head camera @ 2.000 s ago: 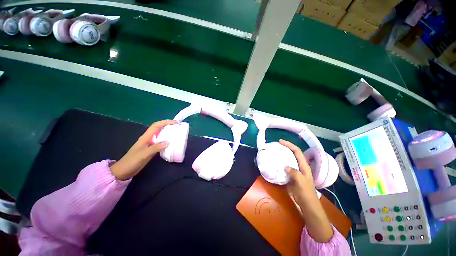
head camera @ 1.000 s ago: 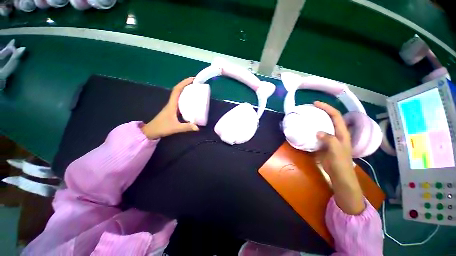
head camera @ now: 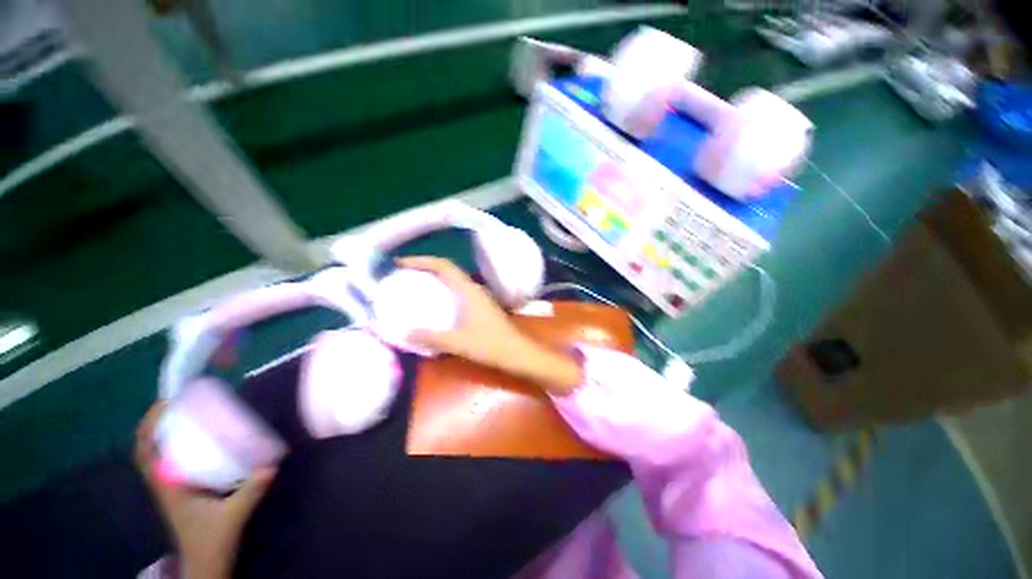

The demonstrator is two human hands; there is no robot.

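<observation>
The picture is blurred. A pink and white cat-ear headset (head camera: 350,382) lies at the back edge of the black mat (head camera: 373,515). My left hand (head camera: 201,498) grips its left ear cup, which has a pink glow at its lower edge. A second headset (head camera: 512,262) lies to the right, its band touching or very near the first. My right hand (head camera: 458,317) holds its left ear cup, thumb and fingers around the white shell. An orange plate (head camera: 498,413) lies under my right wrist on the mat.
The tester (head camera: 634,192) stands at the back right with a headset (head camera: 753,141) on its blue case. A white cable (head camera: 634,322) loops beside the orange plate. A brown carton (head camera: 917,317) stands on the right. A metal post (head camera: 181,130) rises at the back left by the conveyor.
The view has swung right, so the tester and carton show more fully and the mat sits further left. Both hands still hold the same ear cups.
</observation>
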